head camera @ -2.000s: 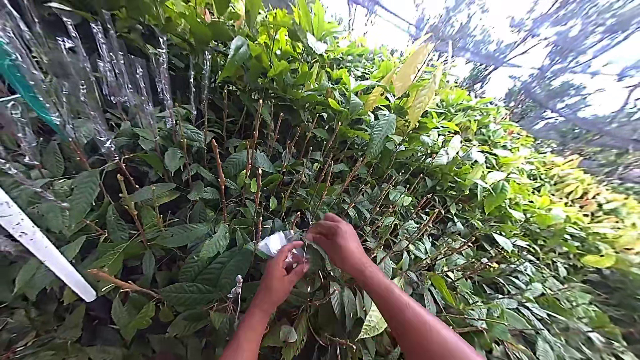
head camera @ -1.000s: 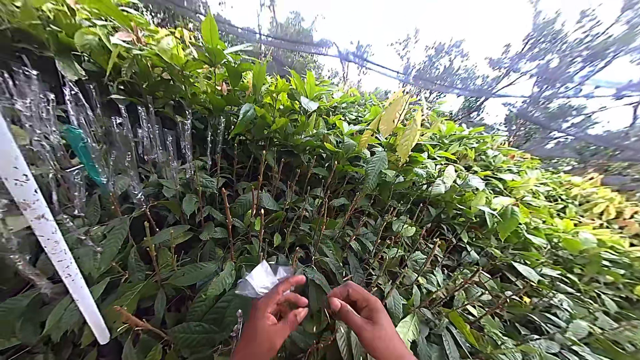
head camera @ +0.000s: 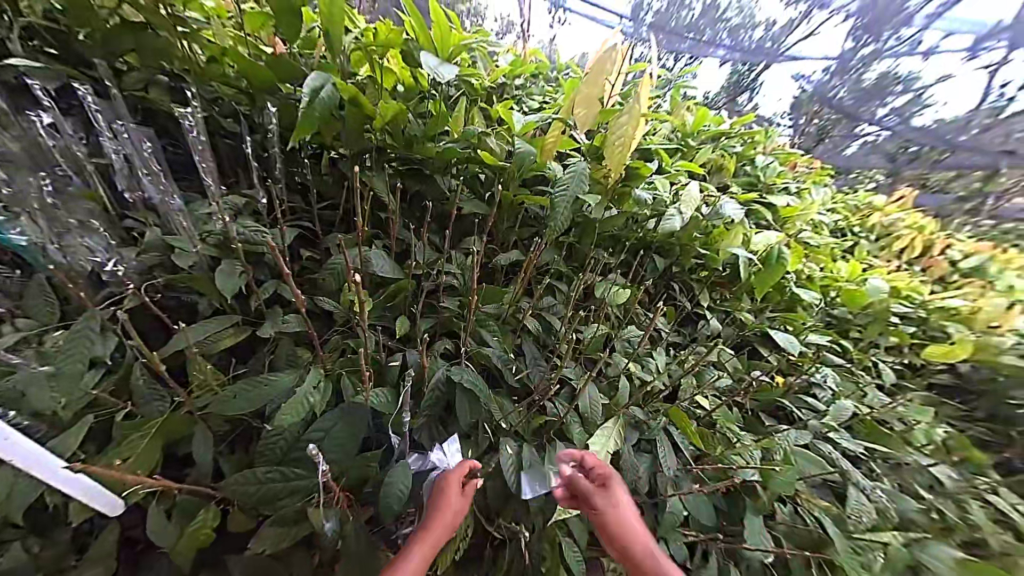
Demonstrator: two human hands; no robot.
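Observation:
Low in the middle of the head view, my left hand is closed with clear plastic film bunched at its fingers. A small dark tip shows between its thumb and forefinger; I cannot tell what it is. To its right, my right hand pinches a small piece of clear plastic film between thumb and fingers. The hands are apart, above dark green leaves. Just behind my left hand stands a stem wrapped in plastic film. Another wrapped stem tip is to its left.
Several cut, upright stems rise among the leaves ahead. Long clear plastic sleeves cover stems at the upper left. A white pole juts in at the left edge. Netting hangs at the upper right, and dense leafy plants spread to the right.
My hands were close together one and two seconds ago and are now further apart. A small piece of film now shows in my right hand. The view has shifted.

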